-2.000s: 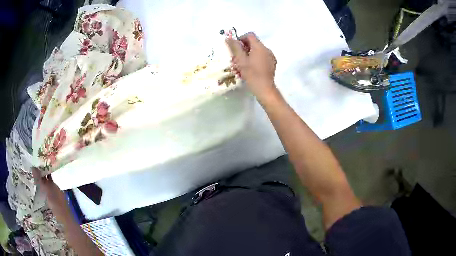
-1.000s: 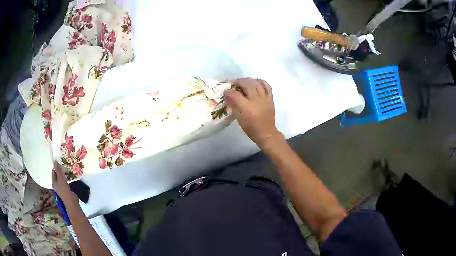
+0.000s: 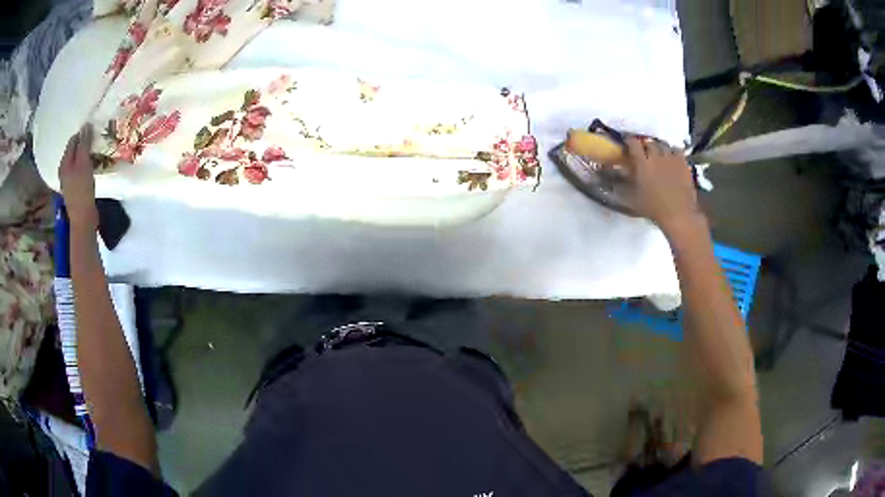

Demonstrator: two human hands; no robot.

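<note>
The floral garment, cream with red-pink flowers, has a sleeve-like part lying flat along the padded board, its end near the board's rounded right end. My left hand is at the garment's left part, at the board's near edge; its fingertips touch the cloth. My right hand is closed around the yellow-brown handle of the steam iron, just right of the garment's end. The fingers partly cover the handle. I cannot tell if the iron is lifted off the table.
The white-covered pressing table lies under the board. A pale steam hose runs right from the iron. A blue slotted stool or basket is below the table's right corner. A small black object lies near my left wrist. More floral cloth hangs at left.
My right hand has let go of the garment's end and moved right onto the iron's handle. The garment part now lies straighter and flatter on the board. My left hand stays at the board's left end.
</note>
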